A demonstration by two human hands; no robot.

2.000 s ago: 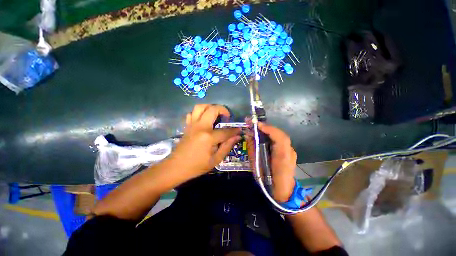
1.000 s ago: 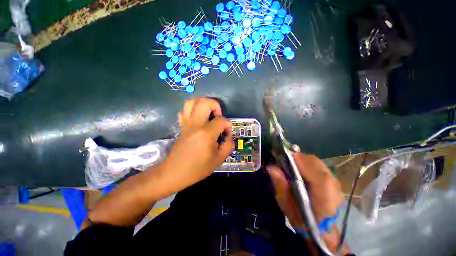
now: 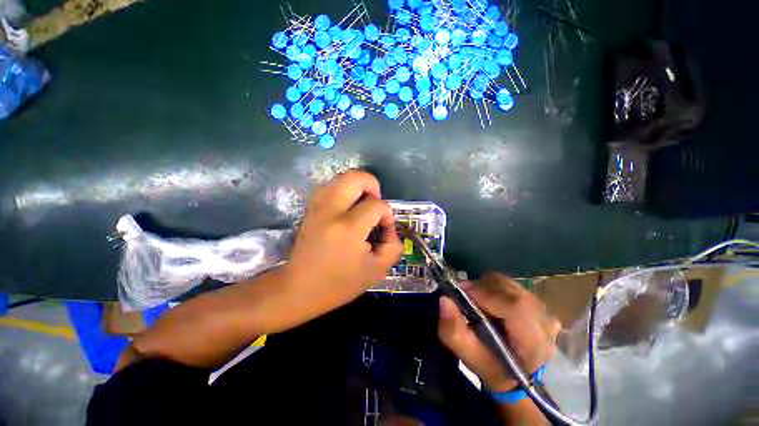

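Note:
An open white unit [image 3: 442, 218] lies on the bench's near edge, with its circuit board [image 3: 424, 250] showing. My left hand [image 3: 345, 237] covers the unit's left side, its fingertips pinched together over the board; whether they hold a part cannot be seen. My right hand [image 3: 499, 326] holds the soldering iron [image 3: 471, 312], its tip on or just above the board by the small yellow block [image 3: 408, 246]. A blue band [image 3: 509, 393] is on my right wrist. The bagged white power cord [image 3: 208, 260] lies left of the unit.
Loose blue disc components [image 3: 399, 71] with wire legs are heaped beyond the unit. A bag with blue contents [image 3: 21, 81] is at the far left. A dark tray with wires [image 3: 626, 175] is at the right. The iron's cable [image 3: 592, 354] loops at the lower right.
My right hand first moved right and away from the board, then came back left, bringing the iron's tip to the board. My left hand stays over the unit's left side.

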